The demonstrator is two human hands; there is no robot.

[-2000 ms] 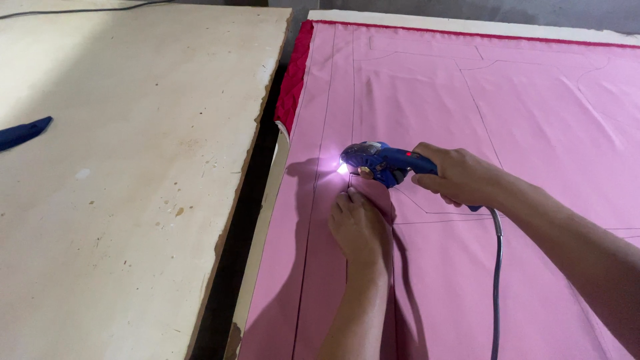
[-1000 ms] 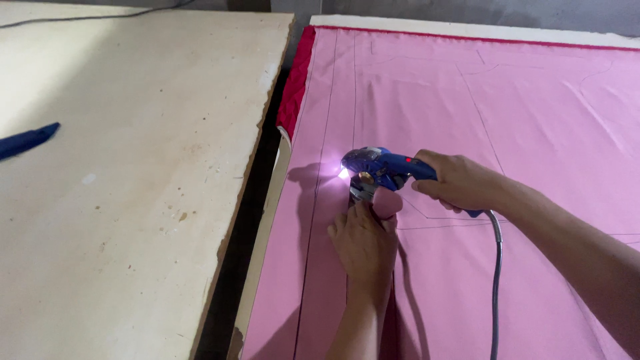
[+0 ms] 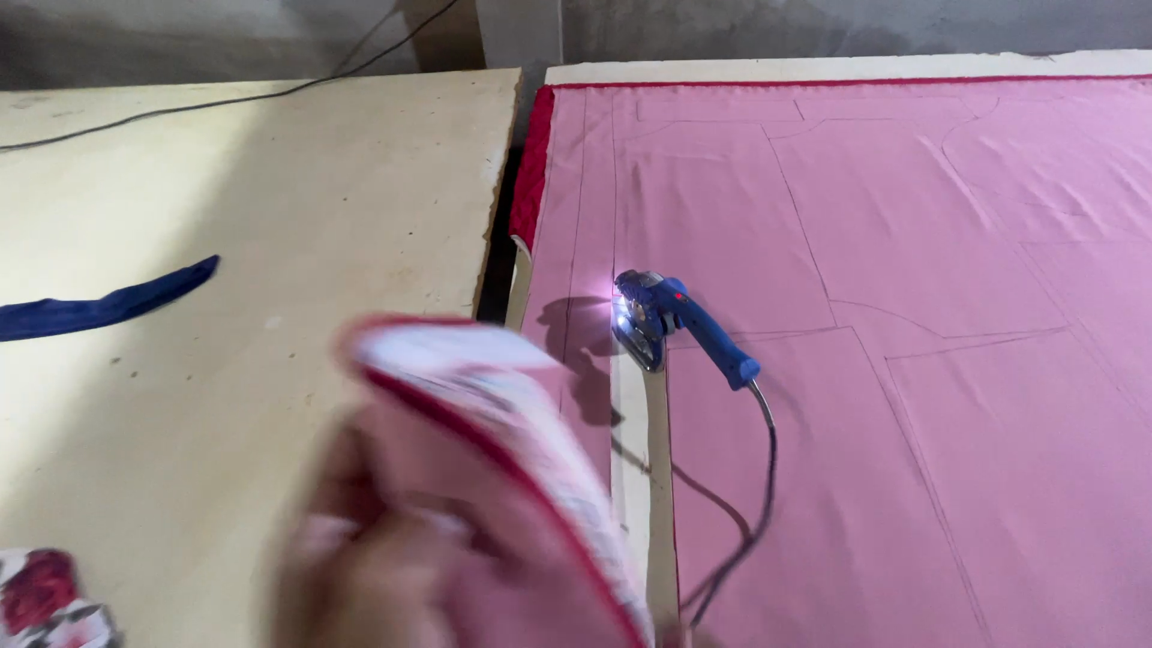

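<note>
My left hand, blurred by motion, grips a cut strip of layered pink, red and white fabric above the gap between the tables. A blue electric rotary fabric cutter stands by itself on the pink fabric, its lamp lit, at the head of the opening where the strip was cut. Fine pattern lines run across the pink cloth. Only a blurred sliver of what looks like my right hand shows at the bottom edge, near the cutter's cord; what it holds is hidden.
A pale board table lies to the left, with a dark gap beside it. On it are a dark blue cloth strip, floral fabric and a black cable. Red fabric shows at the stack's left edge.
My right hand has let go of the cutter, which stays on the cloth. My left hand has moved left and nearer, lifting the cut strip away; a bare board strip shows below the cutter.
</note>
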